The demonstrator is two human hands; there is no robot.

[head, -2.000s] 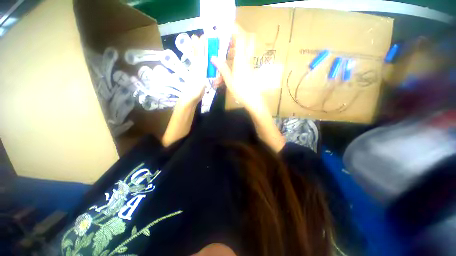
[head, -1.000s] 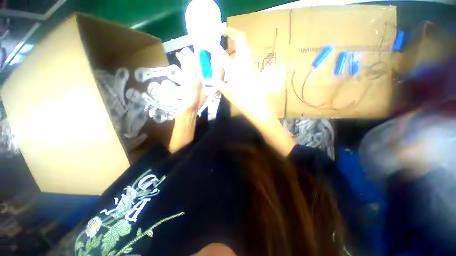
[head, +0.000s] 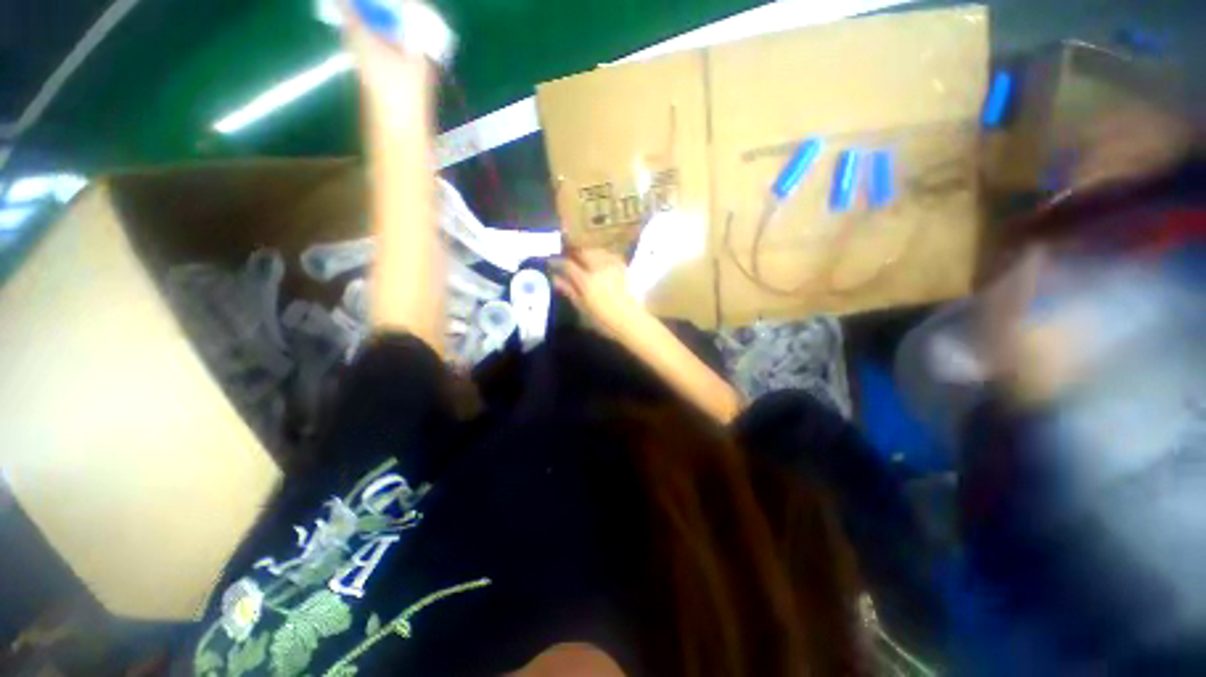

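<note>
My left hand (head: pixel 394 56) is stretched far forward over the green surface, blurred near the top edge. It holds a white handle housing (head: pixel 430 29) with a blue cell (head: pixel 378 16) in it. My right hand (head: pixel 598 280) is low at the near-left edge of the cardboard sheet (head: pixel 846 79), with its fingers beside the end of a white housing (head: pixel 509 247); I cannot tell whether it grips it. Several blue cells (head: pixel 796 169) with thin wires lie on the sheet. A glaring white patch beside my right hand is too bright to make out.
A deep open carton (head: pixel 119 410) of white housings stands at left. A clear bag of small parts (head: pixel 790 360) is below the cardboard sheet. A small carton (head: pixel 1098 93) is at right, with a blue cell (head: pixel 997 99) by its edge. A blurred person (head: pixel 1111 384) sits at right.
My left hand has moved forward and left with the housing and blue cell, away from my right hand. My right hand has dropped toward me. The view has shifted.
</note>
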